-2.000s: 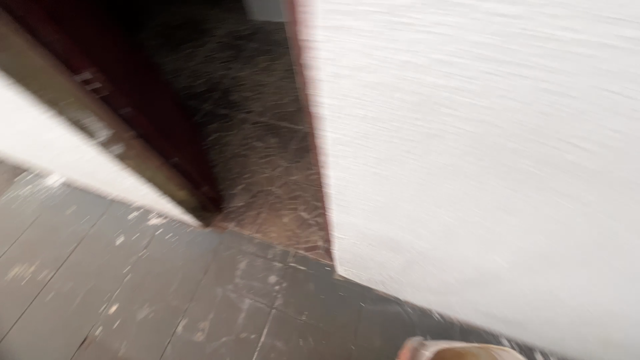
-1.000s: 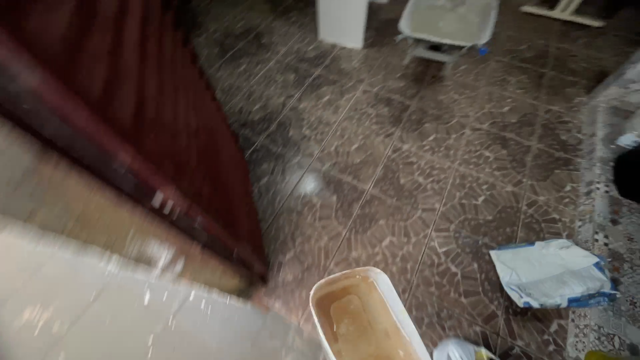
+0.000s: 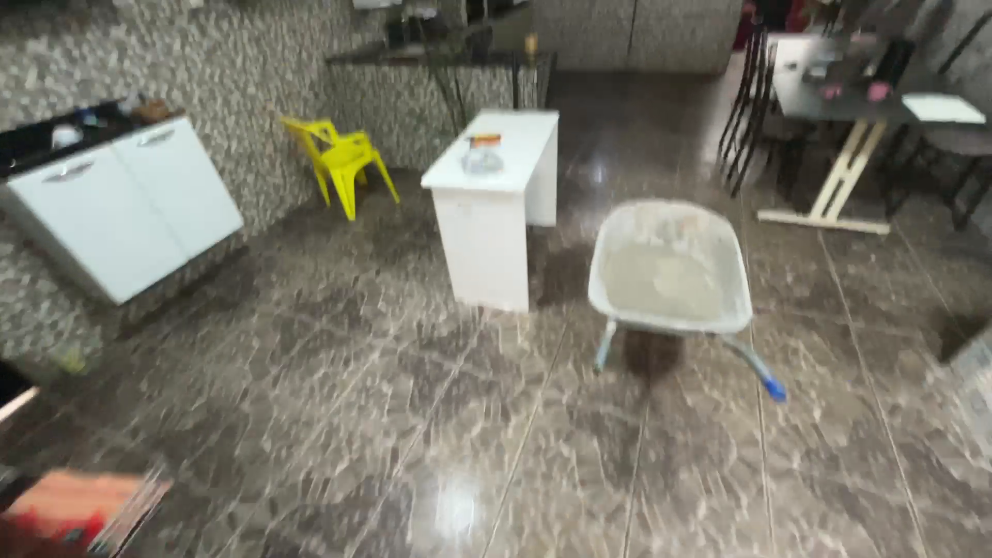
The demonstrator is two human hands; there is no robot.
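Neither my left hand nor my right hand shows in the head view. Ahead, right of the middle, a wheelbarrow (image 3: 670,267) stands on the tiled floor with a grey, wet-looking mix in its tray; one handle ends in a blue grip (image 3: 773,389). Left of it is a white desk (image 3: 488,232) with a clear item and a small orange and dark thing on top. At the lower left edge lies a blurred orange and red object (image 3: 81,504), too unclear to name.
A small yellow plastic chair (image 3: 346,163) stands by the mosaic-patterned wall. White cabinets (image 3: 132,205) with a dark top are at the left. At the back right are a table (image 3: 825,93) with a pale metal leg and dark chairs (image 3: 748,116).
The view has moved from the doorway into the room. The white-rimmed container seen at the bottom one second ago is out of view, and the wheelbarrow now shows whole and nearer.
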